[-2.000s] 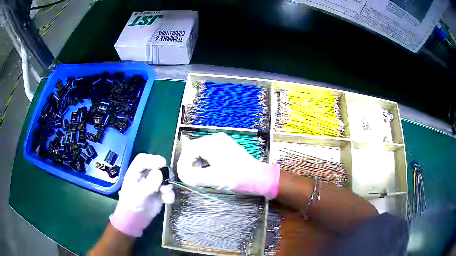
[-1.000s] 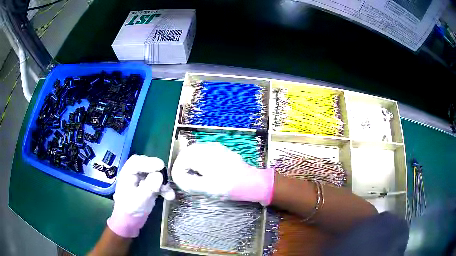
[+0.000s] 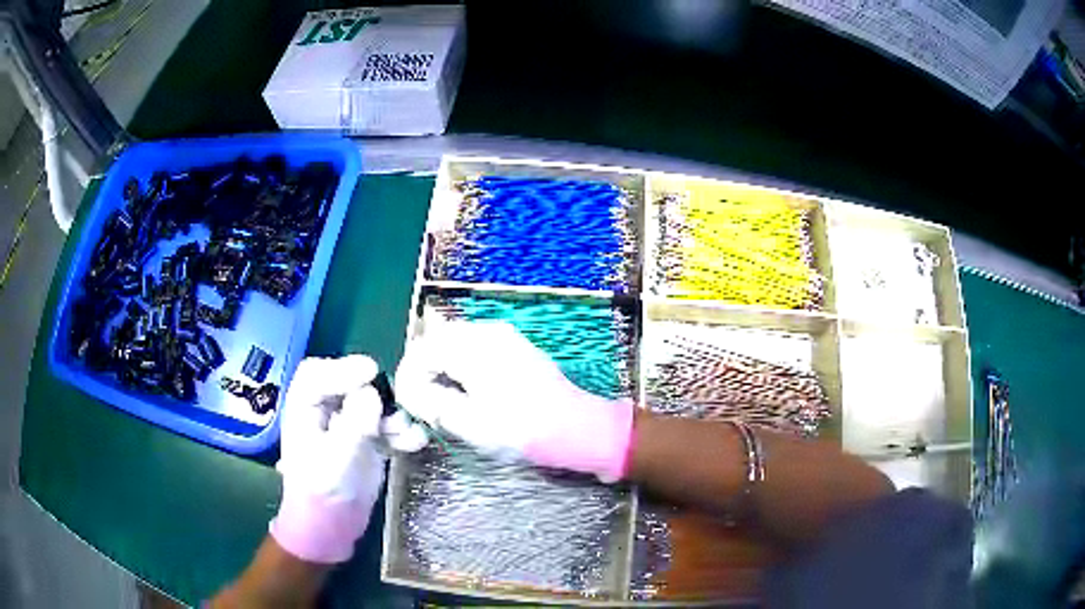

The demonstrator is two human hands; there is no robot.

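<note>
My left hand (image 3: pixel 337 443), in a white glove with a pink cuff, holds a small black connector housing (image 3: pixel 383 393) between its fingertips, beside the tray's left edge. My right hand (image 3: pixel 494 393), gloved the same way, is over the green wires (image 3: pixel 583 339) with its fingertips close to the housing. A thin green wire (image 3: pixel 438 441) shows under the right fingers, over the white wires (image 3: pixel 512 518). Its ends are too small or hidden to tell, and whether it enters the housing is unclear.
The blue bin (image 3: pixel 345 226) of black housings is at left, a white JST carton (image 3: pixel 363 71) behind. The cream tray (image 3: pixel 643 238) also holds blue, yellow, brown and orange wires. Wire assemblies (image 3: pixel 996 446) lie right of it. A printed sheet (image 3: pixel 940 48) is at back right.
Both hands remain close together by the tray's left side. The right fingertips have come nearer the housing, and the green wire below them shows more clearly. The view has shifted slightly.
</note>
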